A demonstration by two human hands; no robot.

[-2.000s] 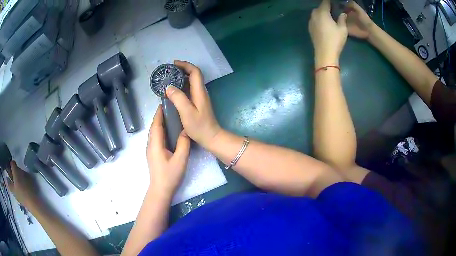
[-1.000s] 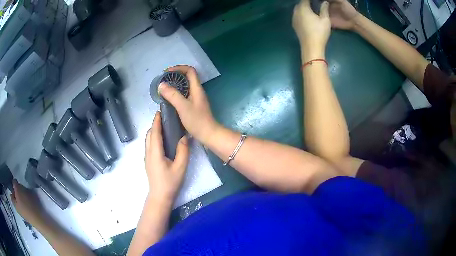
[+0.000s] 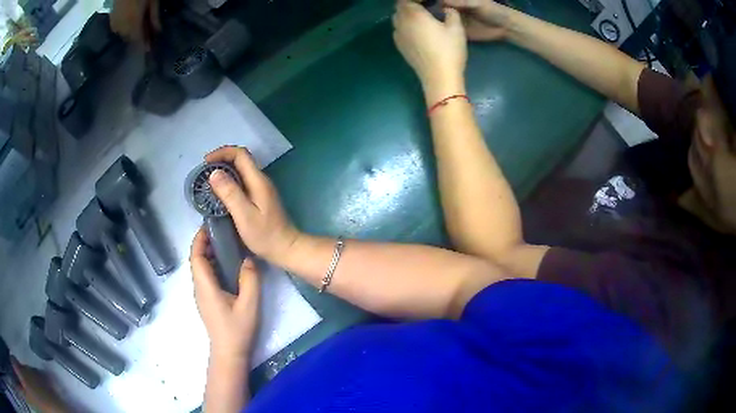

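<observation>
A grey handheld fan unit [image 3: 224, 242] is held upright over the white sheet, its round vaned grille [image 3: 211, 190] facing up. My left hand [image 3: 227, 310] wraps the lower handle. My right hand [image 3: 257, 211] grips the head, with the thumb on the grille and the fingers around the far side. Several more grey units [image 3: 133, 211] lie in a fanned row on the white sheet, left of my hands.
Loose grey head pieces [image 3: 196, 73] sit beyond the row. Grey blocky cartons [image 3: 28, 105] are at the upper left. Another person's hands [image 3: 432, 40] hold a small dark thing at the top, arms over the green mat [image 3: 347, 153]. A hand shows at the lower left edge.
The view has shifted, so the bench things sit lower and further left. The grille faces up more squarely under my thumb. A hand has appeared at the top left among the grey pieces.
</observation>
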